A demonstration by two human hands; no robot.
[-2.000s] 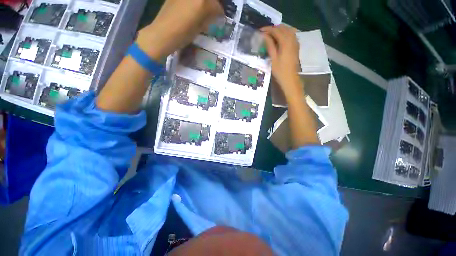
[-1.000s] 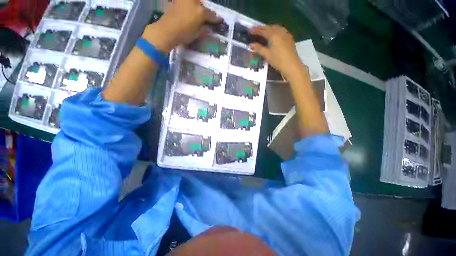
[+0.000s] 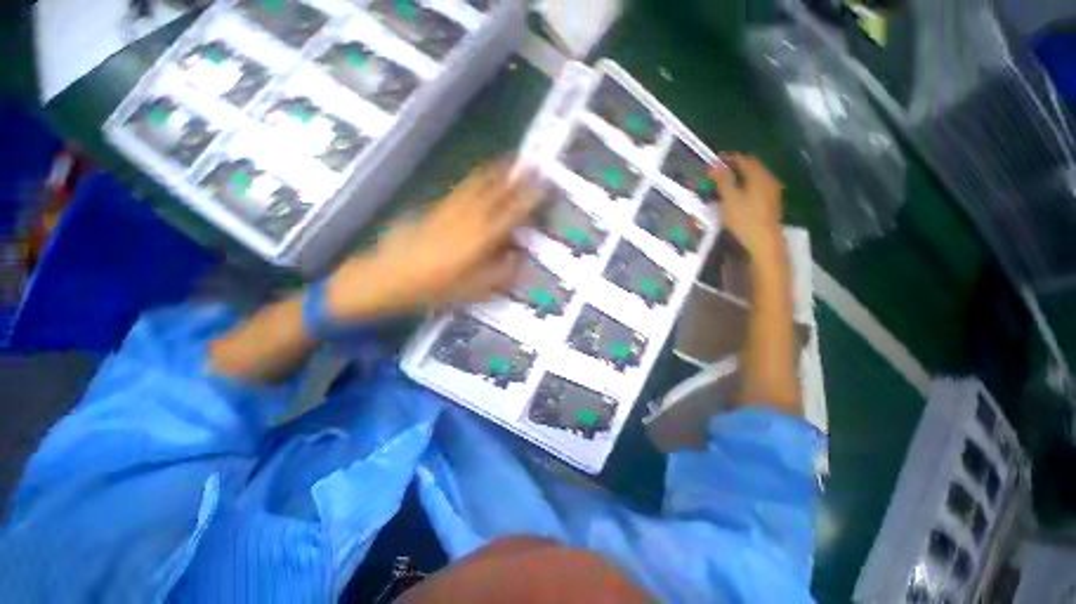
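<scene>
A white blister tray (image 3: pixel 505 415) with two columns of circuit boards (image 3: pixel 571 404) lies tilted in front of me, its far end to the upper right. The boards show silver metal and small green patches. My left hand (image 3: pixel 454 242), blurred, with a blue band at the wrist, grips the tray's left long edge. My right hand (image 3: pixel 743 195) holds the right edge near the far corner, fingertips at the rim. I see no tweezers.
A thick tray stack (image 3: pixel 354 195) with green-patched boards stands at upper left. Grey-brown adhesive sheets (image 3: pixel 712 325) with white edges lie under my right forearm. Another tray stack (image 3: pixel 932 496) is at lower right. Clear plastic (image 3: pixel 832 142) lies at upper right. A blue bin (image 3: pixel 100 260) is at left.
The view has shifted and turned. Both hands have moved from the boards at the tray's far end to its long edges. The tray now slants to the right in view.
</scene>
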